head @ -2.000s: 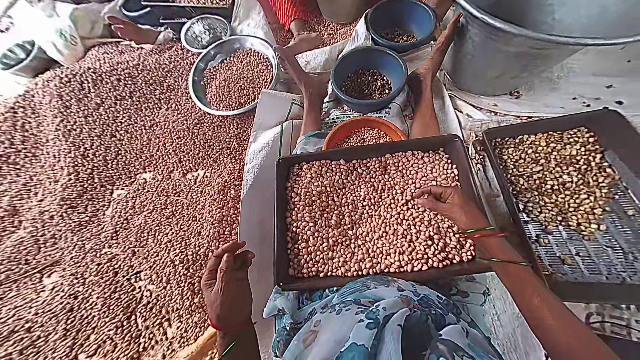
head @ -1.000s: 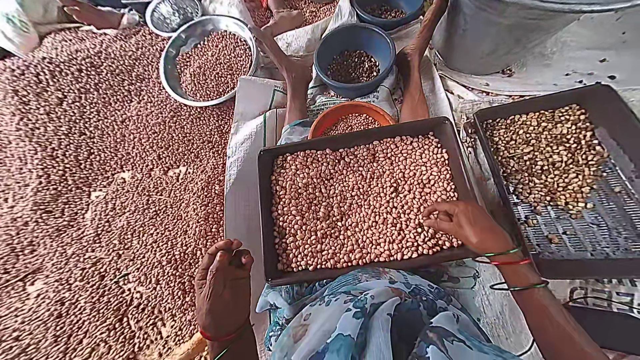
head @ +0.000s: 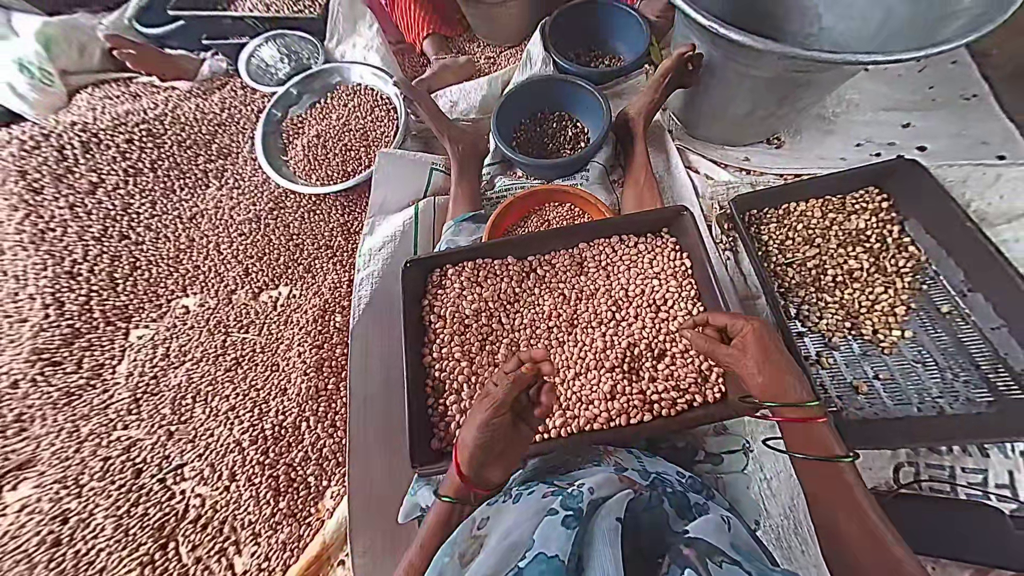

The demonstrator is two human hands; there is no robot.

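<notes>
A dark rectangular tray (head: pixel 414 360) full of pinkish shelled nuts, probably peanuts (head: pixel 560 320), rests at my lap. Over its lower left part is my left hand (head: pixel 508 408), fingers curled and thumb near the fingertips; whether something small is pinched there cannot be told. At the tray's right side, my right hand (head: pixel 740 352) holds thumb and index finger close together over the nuts; any nut between them is not discernible. Just beyond the far rim stands an orange bowl (head: pixel 500 212) with more nuts, partly hidden by the tray.
A huge heap of nuts (head: pixel 176 320) spreads at left. Beyond it are a metal basin (head: pixel 272 152) and a small metal dish (head: pixel 280 60). Blue bowls (head: pixel 512 120) hold darker pieces. At right are a slotted tray (head: pixel 880 424) and a large metal vessel (head: pixel 744 96). Another person's foot (head: pixel 152 60) shows upper left.
My left hand has moved from beside the tray's left edge to over the nuts. My right hand remains at the tray's right side.
</notes>
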